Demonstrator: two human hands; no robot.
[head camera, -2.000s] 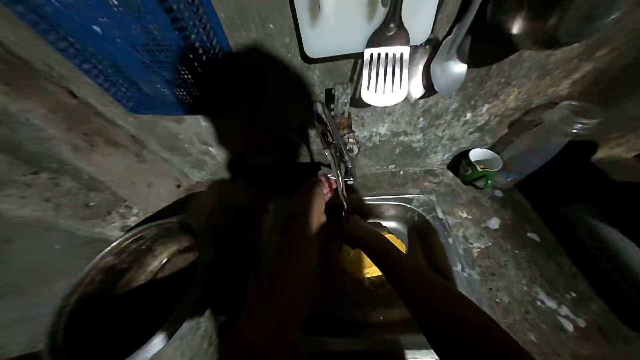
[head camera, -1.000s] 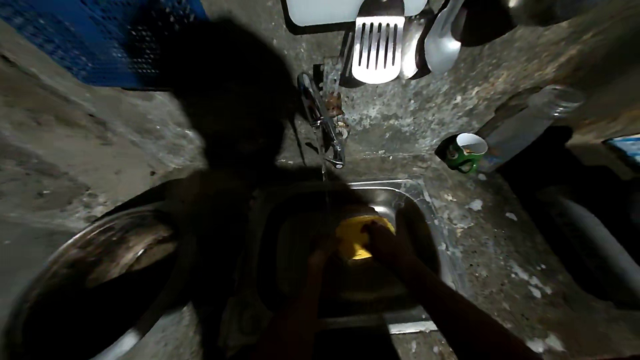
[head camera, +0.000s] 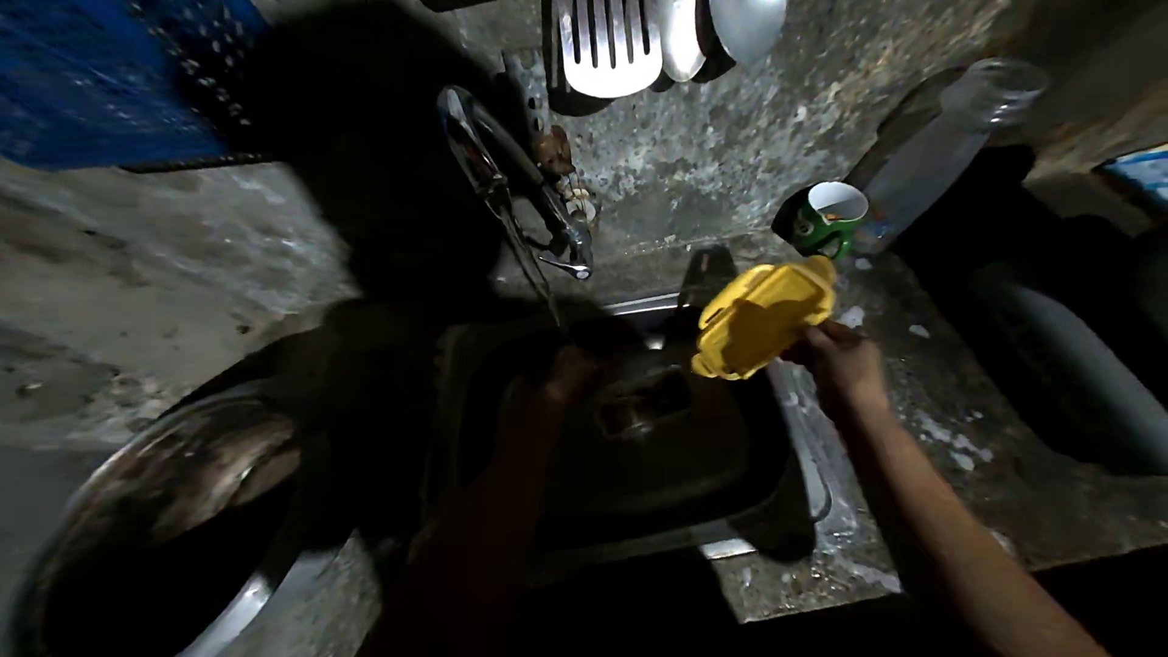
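Note:
My right hand (head camera: pixel 844 360) grips the lower right edge of a yellow plastic lid (head camera: pixel 766 319), raised over the right back part of the metal sink (head camera: pixel 721 538). Water runs from the curved metal faucet (head camera: pixel 520 182) toward my left hand (head camera: pixel 573 372), which is in deep shadow over the left part of the basin. Whether its fingers hold anything is too dark to tell. A clear container (head camera: pixel 643 401), dimly seen, lies in the basin between my hands.
A green and white mug (head camera: pixel 832 214) and a clear bottle (head camera: pixel 940 146) stand behind the sink at right. A slotted metal spatula (head camera: pixel 610 46) and spoons (head camera: pixel 750 23) hang on the wall. A blue plastic basket (head camera: pixel 100 82) is upper left, a large metal basin (head camera: pixel 246 602) lower left.
My right hand has lifted the yellow piece out of the sink and moved it to the right and back. My left hand, at the faucet two seconds ago, is now over the basin.

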